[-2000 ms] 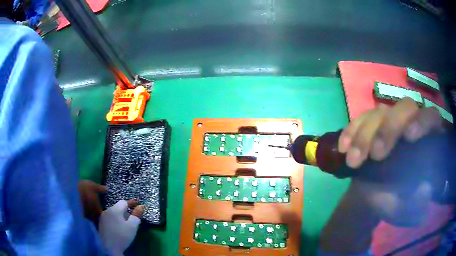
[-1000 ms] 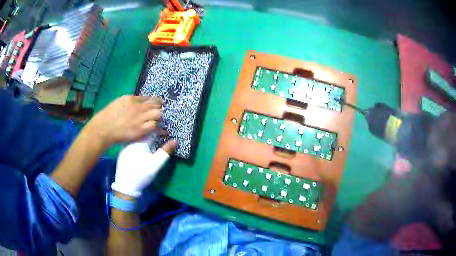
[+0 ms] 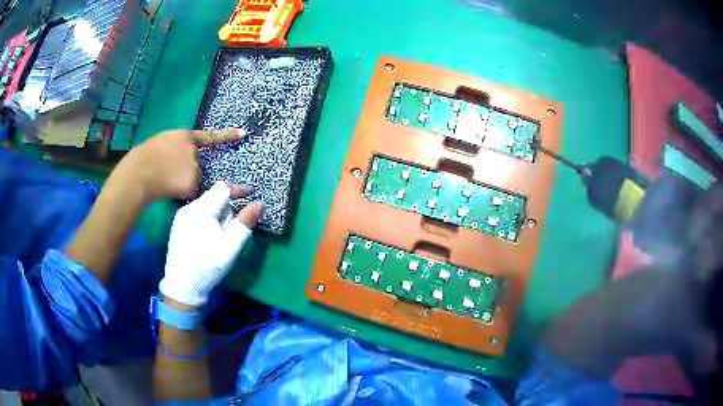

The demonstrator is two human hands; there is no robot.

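Observation:
My left hand [image 3: 204, 246], in a white glove with bare fingertips and a blue wrist band, is at the lower left of the screw tray [image 3: 305, 143]. Its thumb and index finger are at the silver screws; whether they pinch one is too small to tell. My right hand [image 3: 682, 230], dark and blurred, is around the black electric screwdriver [image 3: 614, 189] with a yellow ring. The bit reaches the right end of the top green circuit board [image 3: 444, 119]. The orange-brown fixture [image 3: 372, 143] also holds a middle board [image 3: 444, 197] and a bottom board [image 3: 420, 277].
Another person's bare hand [image 3: 166, 162] reaches in from the left, index finger on the screws. An orange holder [image 3: 262, 20] stands above the tray. Stacked silver-grey plates [image 3: 71, 59] are at the upper left. A red mat [image 3: 654, 103] with green-edged strips [image 3: 690, 165] lies at right.
The view has tilted and shifted. The bit has moved from over the top board to its right end. The other person's hand has come over the tray and now extends its index finger.

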